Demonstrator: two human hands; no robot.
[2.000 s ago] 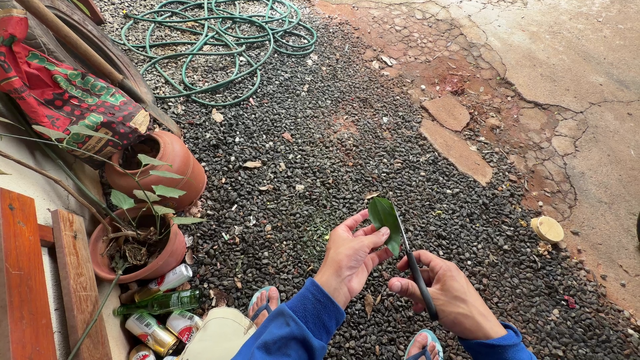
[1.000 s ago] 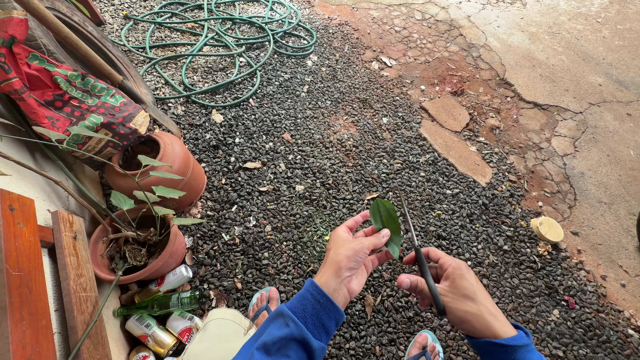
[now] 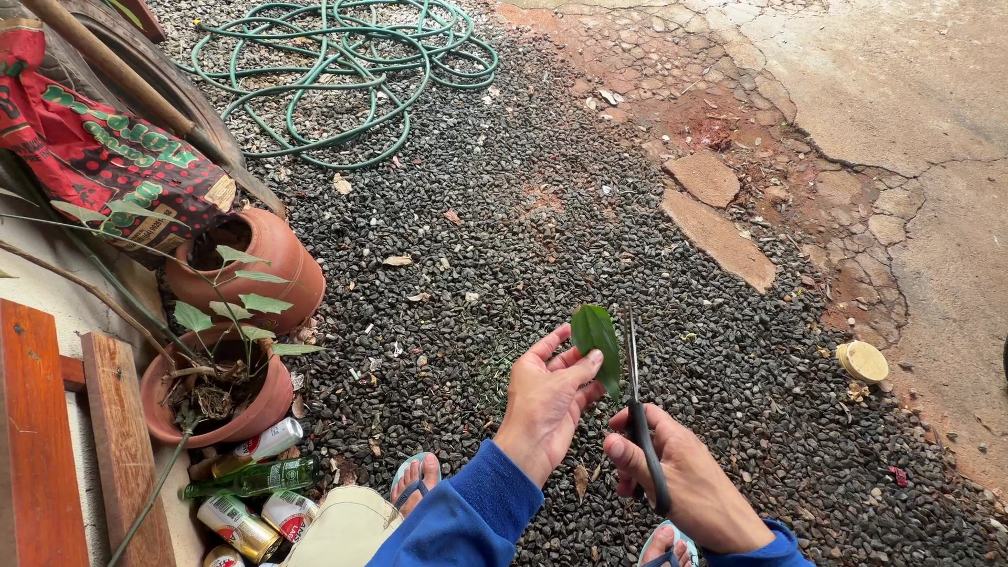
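Between the thumb and fingers of my left hand (image 3: 551, 402) is a green leaf (image 3: 595, 340), held upright, with its right edge cut fairly straight. My right hand (image 3: 685, 480) grips a pair of scissors with black handles (image 3: 649, 457). The scissor blades (image 3: 632, 354) point up, just right of the leaf, and look nearly closed. A narrow gap shows between blades and leaf. Part of the handles is hidden by my right fingers. Both hands are above dark gravel (image 3: 472, 315), in blue sleeves.
On the left stand two terracotta pots (image 3: 295, 276), one with a vine, near a red printed bag (image 3: 102, 150). Cans and a green glass bottle (image 3: 268, 477) lie below them. A green hose (image 3: 354, 71) is coiled on the gravel. Cracked concrete (image 3: 906, 94) borders the right side.
Two seconds ago the blades were against the leaf; they are now apart from it, to its right. The left hand still holds the leaf in nearly the same place.
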